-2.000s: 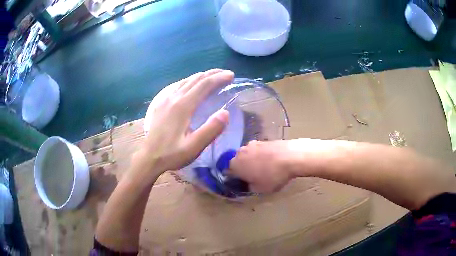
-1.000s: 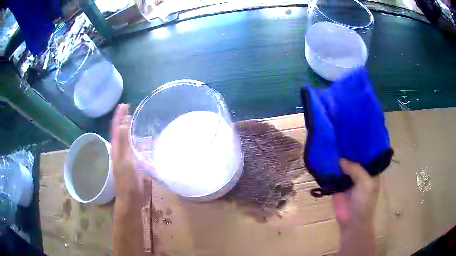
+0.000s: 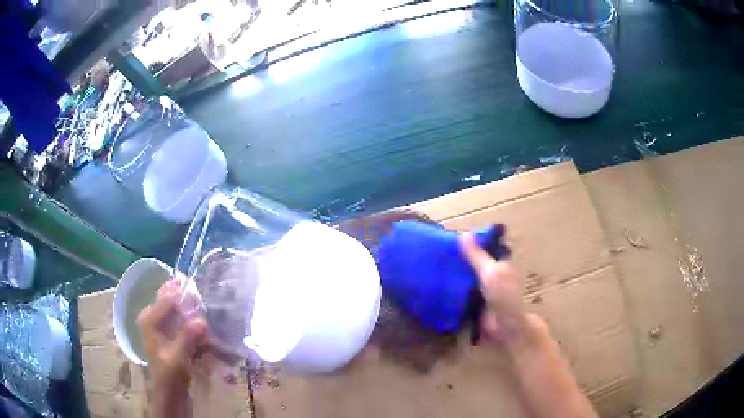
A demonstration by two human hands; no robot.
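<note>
A clear container with a white base (image 3: pixel 326 298) is tilted over the cardboard, its open rim toward the left and its base toward the right. My left hand (image 3: pixel 175 326) grips its clear wall near the rim. My right hand (image 3: pixel 510 302) holds a blue cloth (image 3: pixel 428 273) with black edging, beside the white base; the cloth is blurred, and I cannot tell if it touches. A white bowl (image 3: pixel 130 314) stands at the left, partly hidden behind my left hand and the container.
Tan cardboard (image 3: pixel 555 220) with a dark wet patch lies under the work. Clear-and-white containers stand on the green belt at the upper right (image 3: pixel 564 69) and upper left (image 3: pixel 183 173). Plastic-wrapped white shapes (image 3: pixel 53 343) are at the far left. A green post (image 3: pixel 65 224) slants behind the bowl.
The container, upright on the cardboard a second ago, is now tipped with its rim leftward. My left hand has closed on its wall. My right hand has brought the cloth left and down beside the base.
</note>
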